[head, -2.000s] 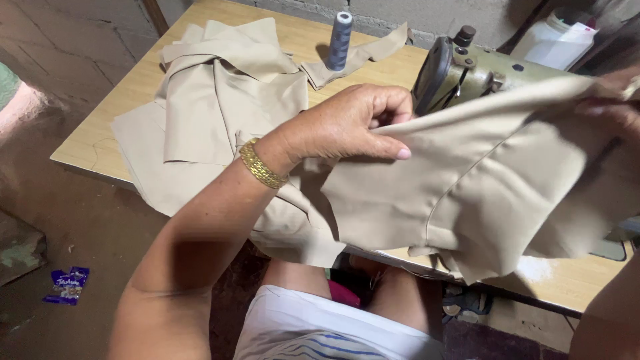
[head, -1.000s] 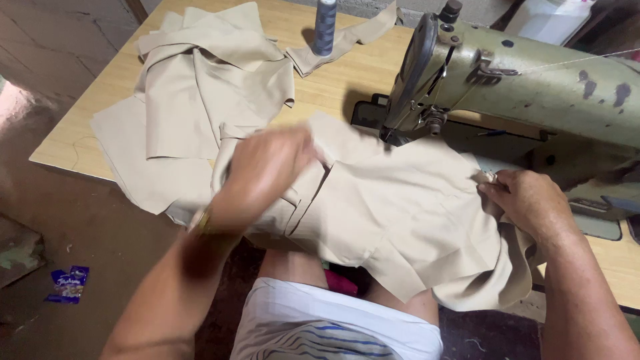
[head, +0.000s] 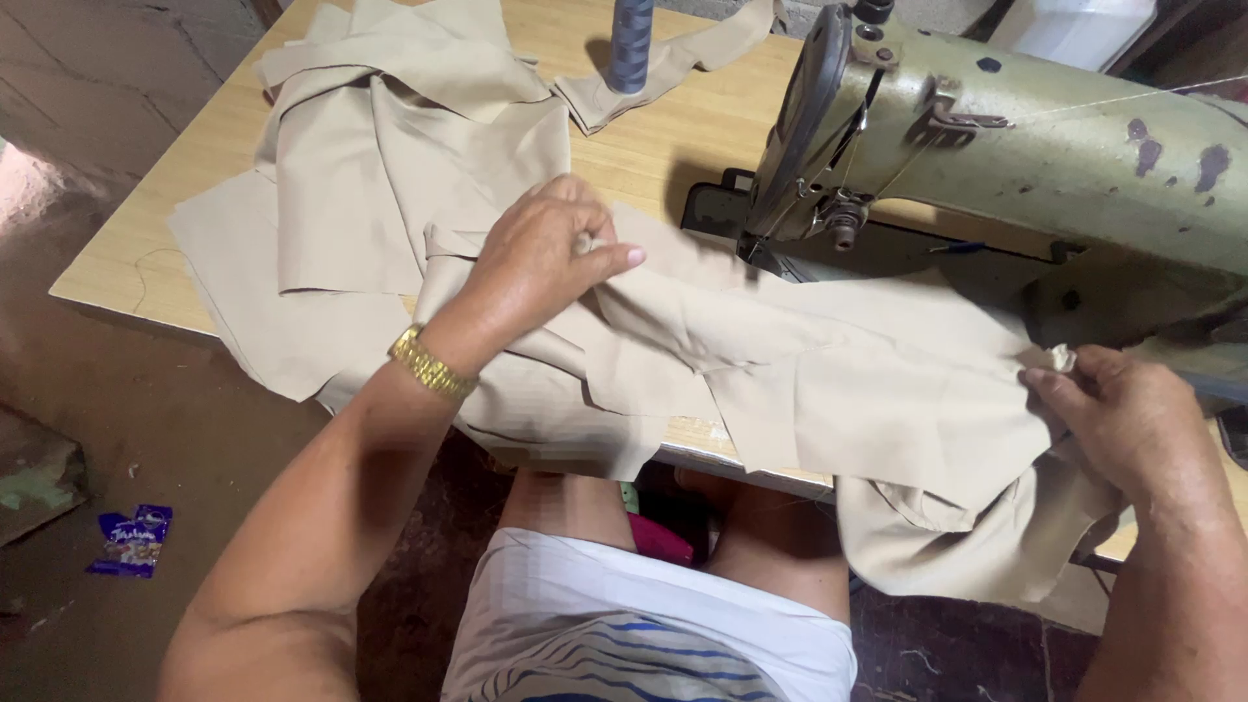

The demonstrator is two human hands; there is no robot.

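Observation:
A beige fabric piece (head: 858,390) is stretched between my two hands, in front of the sewing machine (head: 975,127), and part of it hangs over the table's front edge. My left hand (head: 546,253), with a gold watch on the wrist, pinches its left end between thumb and fingers. At its right end my right hand (head: 1121,400) grips a bunched bit of the cloth. More beige cloth (head: 341,195) lies layered on the table to the left, partly beneath my left forearm. The fabric lies below the machine's needle area; whether it touches the presser foot is hidden.
A grey thread cone (head: 631,49) stands on the wooden table (head: 127,253) near the back, beside a beige fabric strip (head: 682,68). Behind the machine is a whitish plastic container (head: 1072,29). A purple wrapper (head: 134,541) lies on the floor at left.
The raised cloth has come down across the table front and now lies stretched out. My right hand has moved down with it. My left hand, blurred a second ago, now pinches the left end.

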